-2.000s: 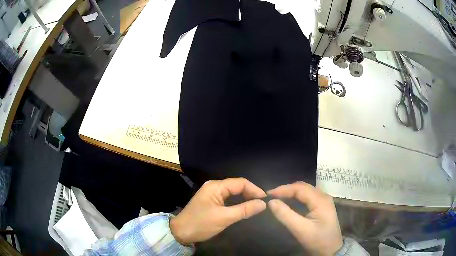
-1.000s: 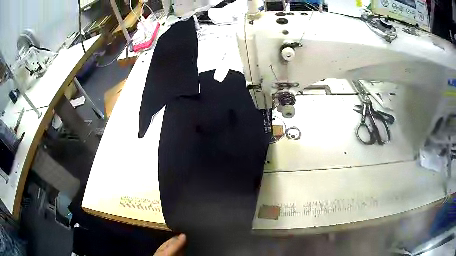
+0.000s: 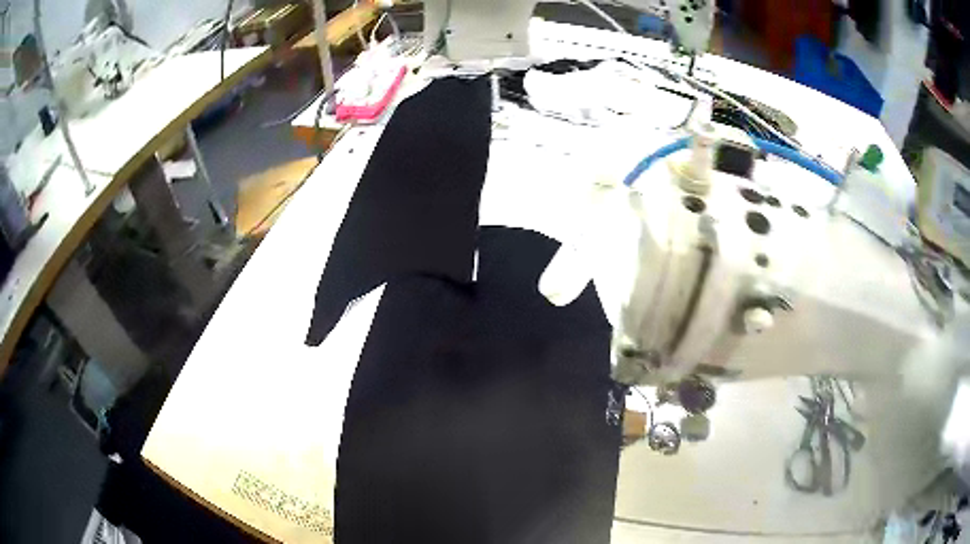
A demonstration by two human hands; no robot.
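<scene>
A large black cut panel (image 3: 479,393) lies flat on the white table, its right edge beside the sewing machine's needle area. A second black pointed piece (image 3: 410,197) lies beyond it to the left, meeting its far end. The off-white sewing machine head (image 3: 702,287) stands to the right. A white paddle (image 3: 569,271) rests over the panel's far right corner. Neither of my hands is in the picture. The panel's near end runs out of the bottom edge.
Scissors (image 3: 821,441) lie on the machine bed at the right. A pink-and-white tray (image 3: 370,96) is at the far left table end. Another table (image 3: 128,159) stands across a gap on the left. Blue hose (image 3: 792,159) runs behind the machine head.
Both hands, pinching near the panel's near end two seconds ago, have left the picture; only a finger showed one second ago. The camera view has tilted up, showing more beyond the machine.
</scene>
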